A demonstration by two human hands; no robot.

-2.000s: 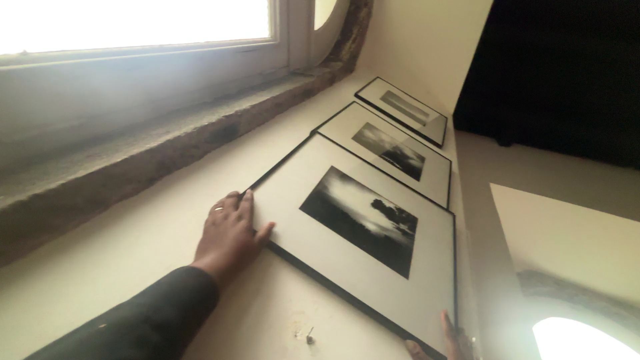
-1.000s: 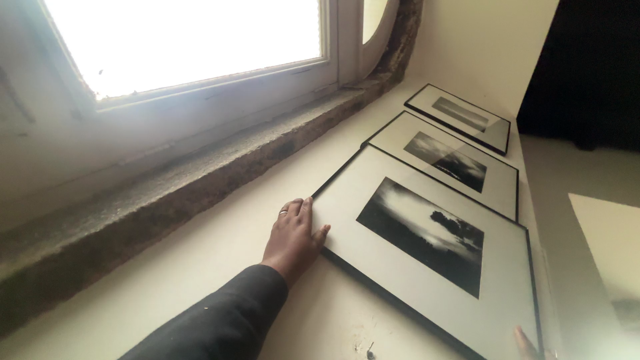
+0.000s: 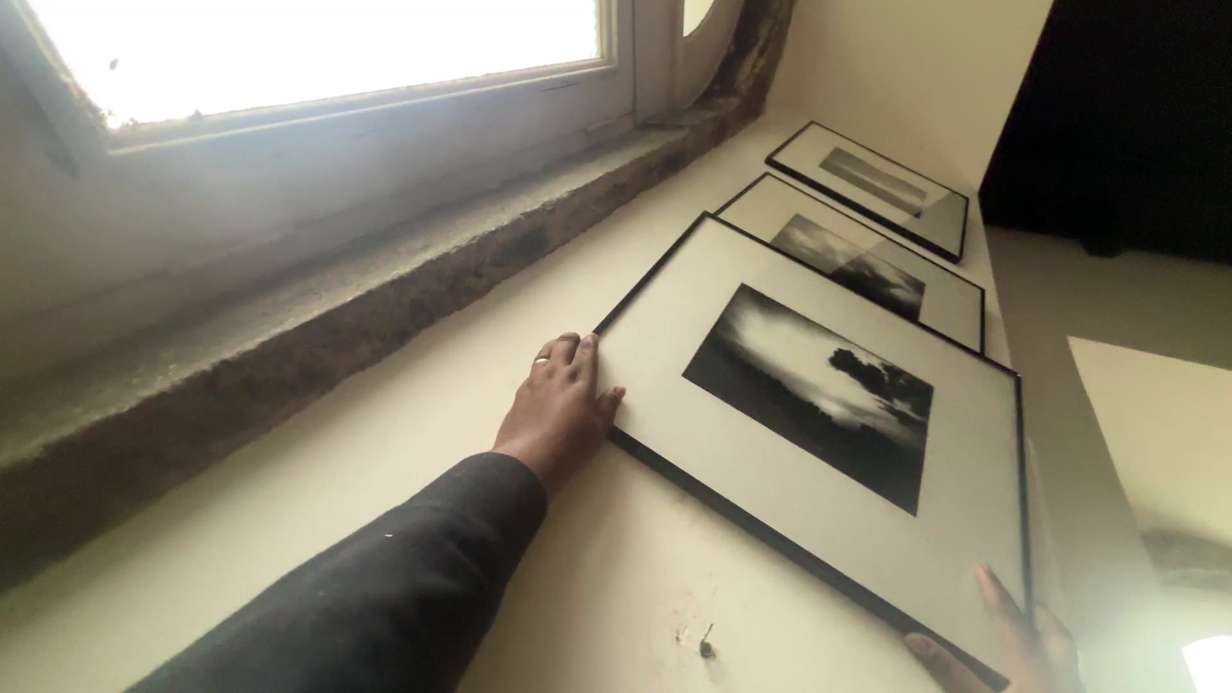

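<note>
A black-framed photograph of dark land and clouds (image 3: pixel 654 385) with a wide white mat lies flat along the cream wall. My left hand (image 3: pixel 563 404), with a ring on one finger and a dark sleeve, grips its left corner, the thumb over the front. At the lower right my right hand (image 3: pixel 1011 635) holds the opposite corner, fingers on the front and edge; the picture's bottom edge cuts off part of that hand. Past the frame's top edge is a second framed photograph (image 3: pixel 948 303), partly covered by it, and beyond that a third, smaller framed photograph (image 3: pixel 876 183).
A nail or hook (image 3: pixel 707 643) sticks out of the wall below the held frame, beside a small damaged patch. A rough stone ledge (image 3: pixel 385 327) runs under a bright window (image 3: pixel 337 48) at the left. A large black panel (image 3: pixel 1126 125) is at the upper right.
The view has shifted somewhat. Both hands stay at the same corners of the frame, and no other plain change shows.
</note>
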